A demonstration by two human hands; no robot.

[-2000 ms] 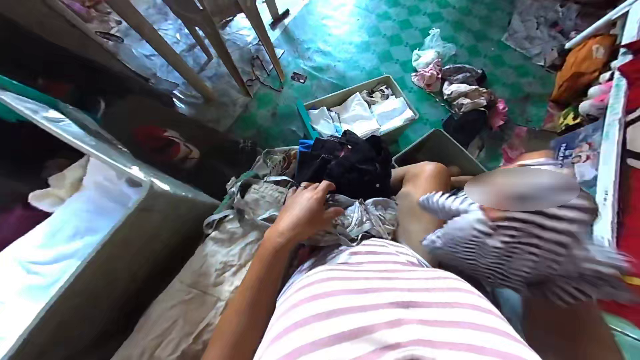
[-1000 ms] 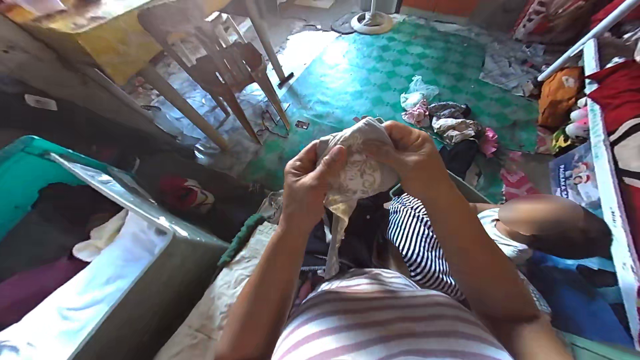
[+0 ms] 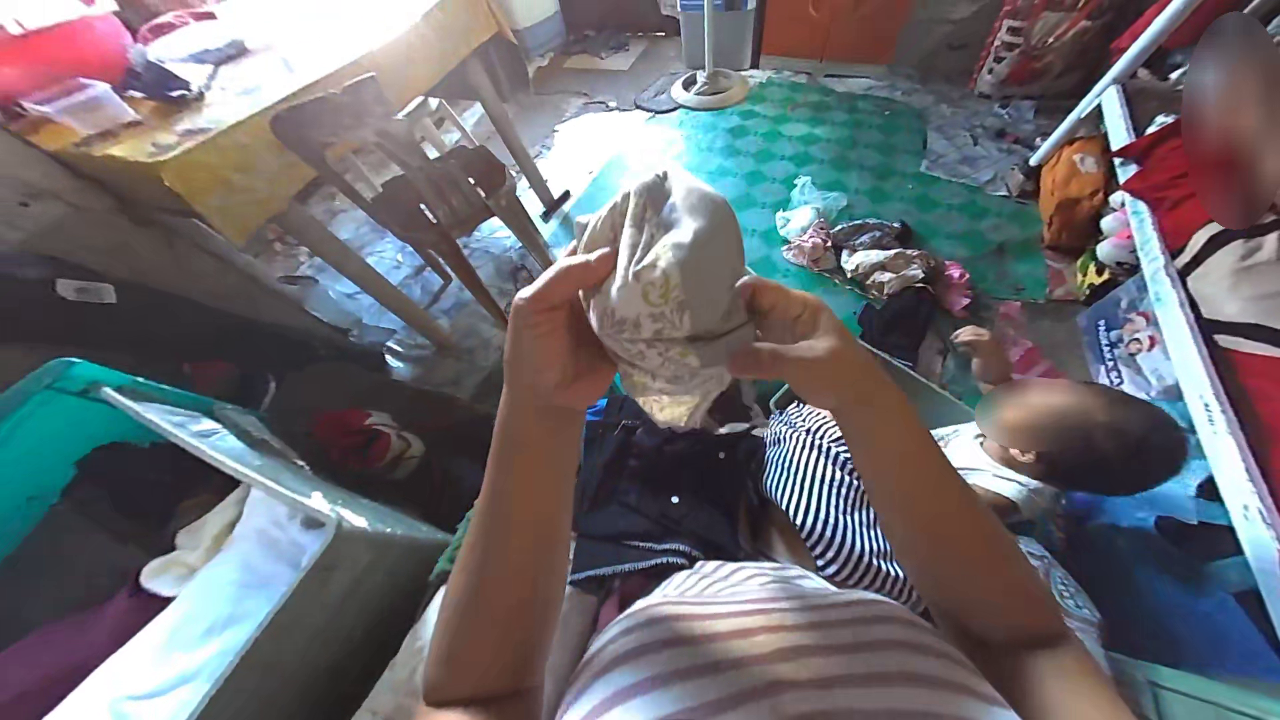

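A pale, patterned piece of cloth [image 3: 665, 290] is held up in front of my chest, bunched into a rounded shape. My left hand [image 3: 562, 330] grips its left side, thumb on the near face. On the right edge, my right hand [image 3: 795, 335] pinches it between thumb and fingers. Dark denim shorts [image 3: 660, 490] with a frayed hem lie on my lap below the cloth. Beside them, under my right forearm, is a black-and-white striped cloth [image 3: 835, 500].
A small child [image 3: 1090, 435] sits close at my right; another person [image 3: 1235, 130] is at the far right. An open storage bin [image 3: 370, 600] with clothes stands left. Clothes [image 3: 885, 265] lie on the green floor mat [image 3: 800, 140]. A chair [image 3: 400, 180] and table [image 3: 220, 180] stand ahead left.
Two seconds ago my left hand lay on clothes in my lap; now both hands hold the patterned cloth up. Since one second ago the cloth has been spread wider. The view has tilted up.
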